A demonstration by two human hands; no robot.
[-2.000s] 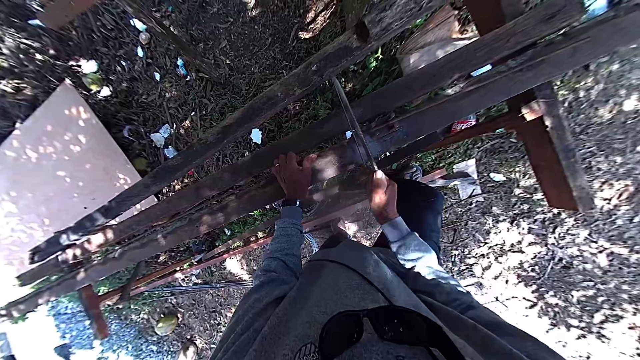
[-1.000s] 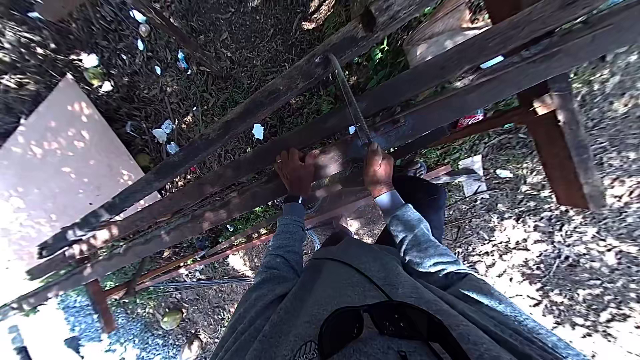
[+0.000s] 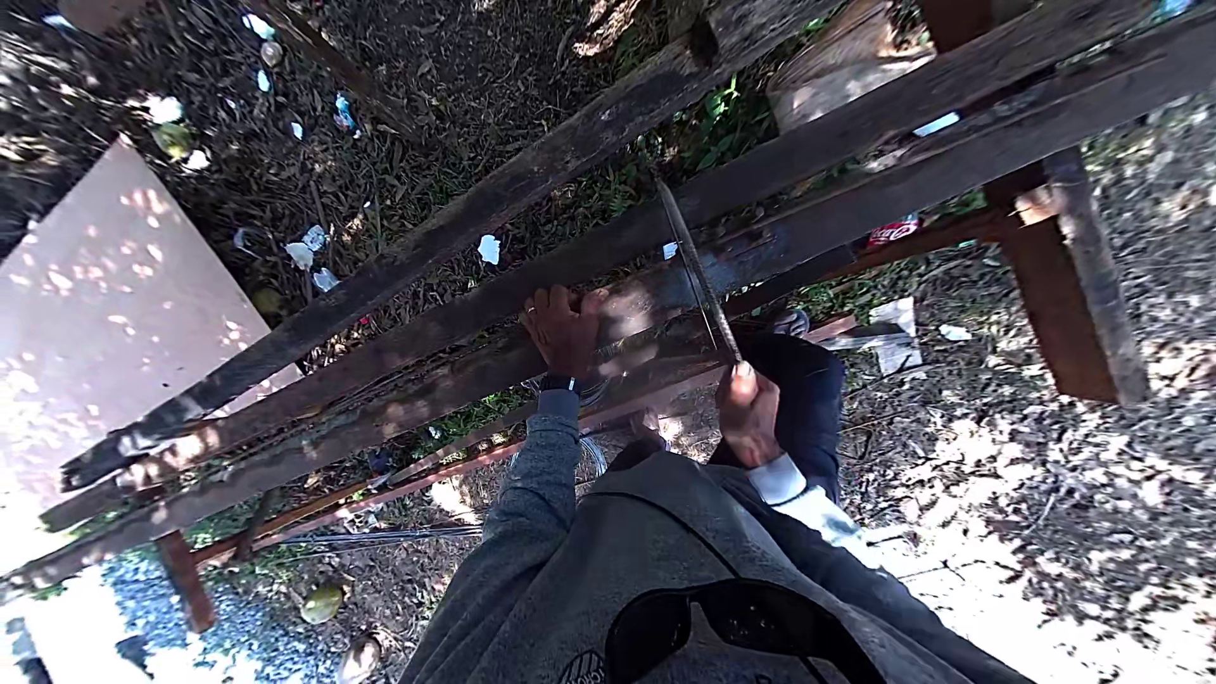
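Note:
Long dark wooden beams (image 3: 817, 142) run diagonally across the view, side by side on wooden supports. My left hand (image 3: 562, 328), with a ring and a dark wristband, presses on the beams near the middle, its fingers over an edge. In my right hand (image 3: 749, 408) is one end of a long, thin saw (image 3: 696, 271), possibly a bow saw or hacksaw. The saw lies across the nearer beams and points up and away, to the right of my left hand. My right fist hides its handle.
A pale flat board (image 3: 123, 304) lies at the left. A rusty brown post (image 3: 1064, 304) supports the beams at the right, near a red can (image 3: 893, 231). Litter, leaves and a green fruit (image 3: 323, 603) lie on the ground. Thin metal rods (image 3: 380, 538) lie below the beams.
My right hand has moved back toward my body with the saw since a second ago, after moving forward a little before that. My left hand stays on the beams.

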